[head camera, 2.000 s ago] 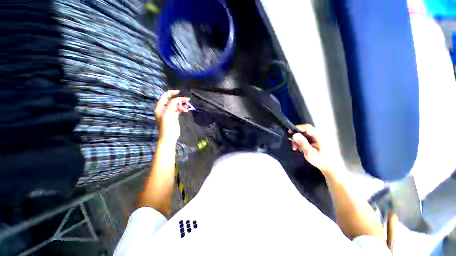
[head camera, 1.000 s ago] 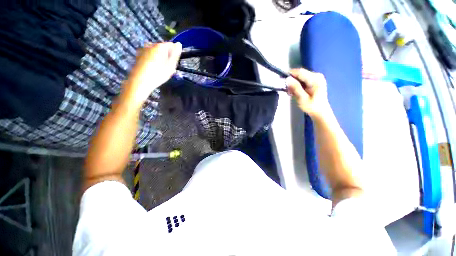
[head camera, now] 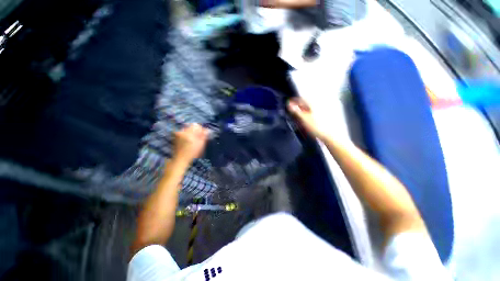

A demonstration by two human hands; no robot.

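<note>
The frame is blurred. A dark garment point(head camera: 255, 145) with a plaid lower edge hangs between my hands, over the dark gap. My left hand point(head camera: 192, 141) is closed at its left upper end, beside the hanging plaid garments. My right hand point(head camera: 300, 110) is closed at its right upper end, near the edge of the white-covered table. The dark upper edge runs between the hands. The fingertips are too blurred to show in detail.
Dark and plaid garments point(head camera: 118, 104) hang at left above a metal rail point(head camera: 71, 181). A blue tub point(head camera: 256, 97) stands beyond the garment. The navy padded board point(head camera: 403, 137) lies at right over a white-covered table point(head camera: 471, 181). Another person's arm point(head camera: 288, 3) shows at the top.
My hands have moved lower and the garment now hangs spread between them, its opening no longer held apart. The view has shifted, showing more of the hanging garments and the table's far end.
</note>
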